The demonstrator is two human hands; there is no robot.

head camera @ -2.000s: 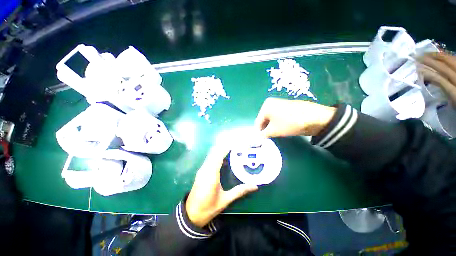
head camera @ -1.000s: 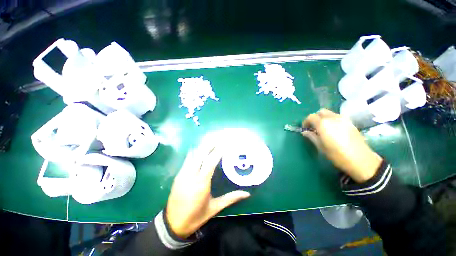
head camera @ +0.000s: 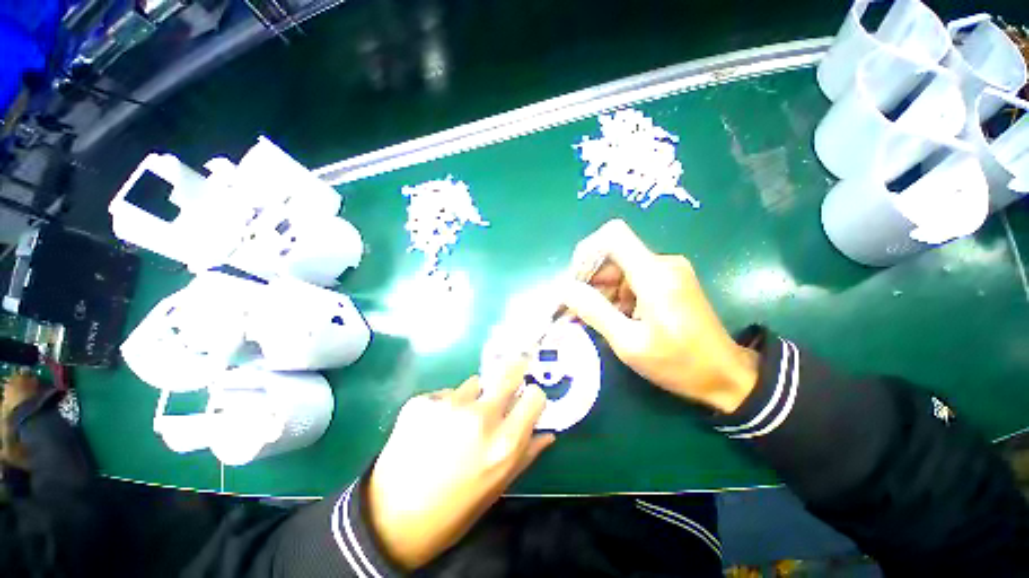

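Observation:
A white plastic housing [head camera: 575, 390] stands upright in front of me, its round end face up, with a dark square slot and a curved opening. My left hand [head camera: 468, 457] is at its near left side, fingertips over the end face, holding it. My right hand [head camera: 649, 311] is above the far right edge of the face, fingers pinched on a thin tool, likely the small screwdriver [head camera: 561, 321], whose shaft slants down to the face. Glare hides the face's far part and the tool's tip.
Two loose piles of small white parts, left [head camera: 440, 215] and right [head camera: 635, 158], lie beyond the housing. White housings are grouped at left [head camera: 276, 412] and at right [head camera: 903, 203]. A pale rail [head camera: 497, 127] runs behind. A black box [head camera: 85, 294] and another person's hand [head camera: 17, 395] are at far left.
My right hand has moved left from the bench with the tool to the housing's face. My left fingers have moved onto the face. The view has shifted and tilted.

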